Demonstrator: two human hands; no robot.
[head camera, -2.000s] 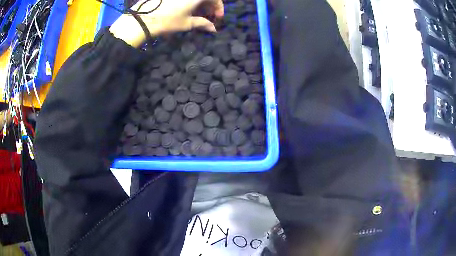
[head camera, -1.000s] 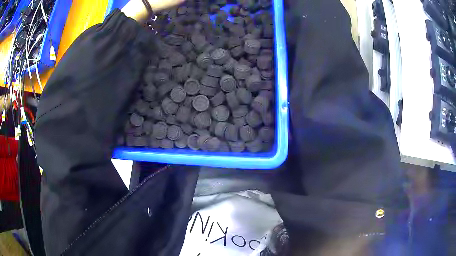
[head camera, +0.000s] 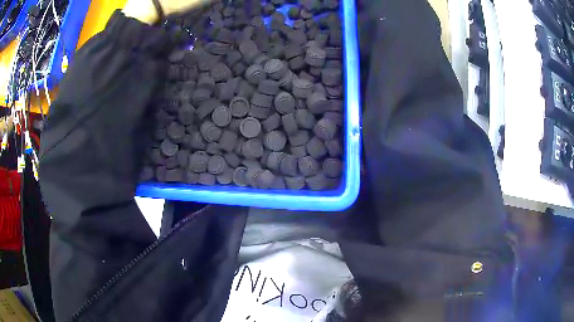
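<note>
A blue tray (head camera: 354, 135) lies in front of me, filled with many loose small black round knobs (head camera: 250, 127). A bit of blue tray floor shows among the knobs near the top. My left wrist, with a dark band, shows at the top edge over the tray's upper left; the left hand itself is cut off by the picture's top edge. My right sleeve runs up along the tray's right side, and the right hand is out of the picture.
Black plastic housings (head camera: 559, 148) stand in a row on a white board (head camera: 523, 126) at the right, with black strips (head camera: 479, 47) beside them. Blue wire bins (head camera: 70, 38) with hanging leads are at upper left above an orange-yellow surface. Red cloth shows at far left.
My left hand has moved up out of the picture from the tray's top. The knobs near the top have shifted, showing some blue floor. The view has shifted slightly.
</note>
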